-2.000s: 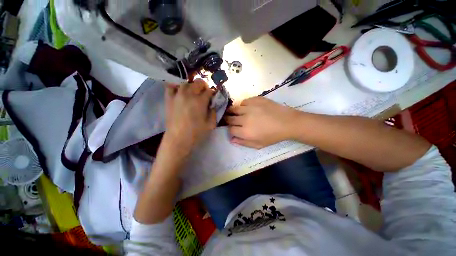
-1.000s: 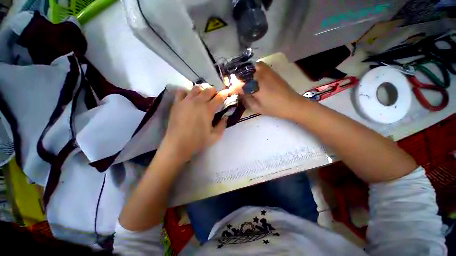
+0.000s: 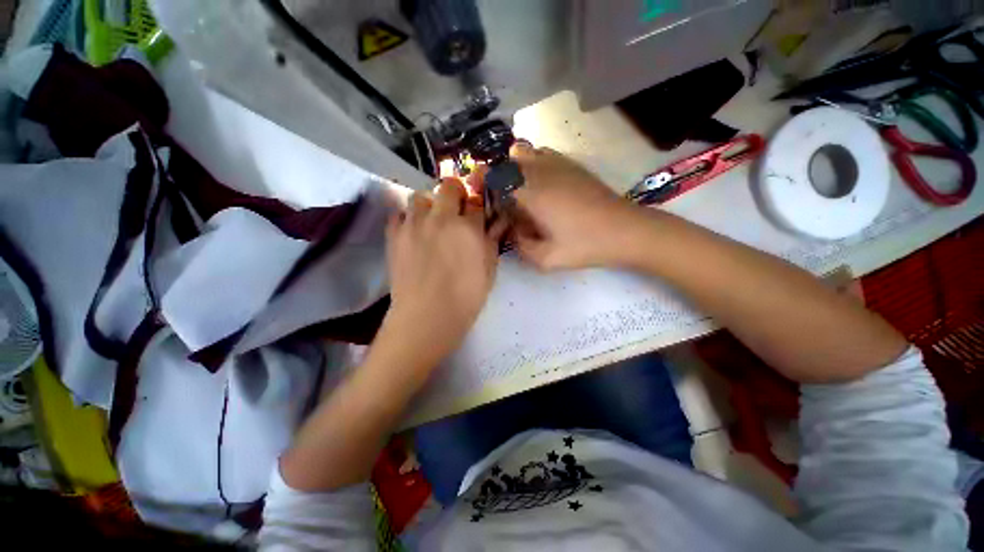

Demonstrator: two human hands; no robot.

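Observation:
The pale grey garment with maroon panels and dark seam lines lies left of the needle and hangs over the table's front edge. My left hand lies on the cloth just left of the needle, fingertips in the lamp glow. My right hand is right of the presser foot, its fingers bent at a small dark edge of the cloth. Both hands are close together at the needle. The fingers hide most of the cloth edge, and I cannot tell exactly how each grips it.
The white sewing machine stands behind my hands. Red-handled snips, a white tape roll and scissors with red and green loops lie to the right. A dark cloth piece lies by the machine base. A lime basket is at upper left.
My right hand has moved from the front of the needle to beside the presser foot. My left hand has shifted slightly right since one second ago. The camera view has also shifted.

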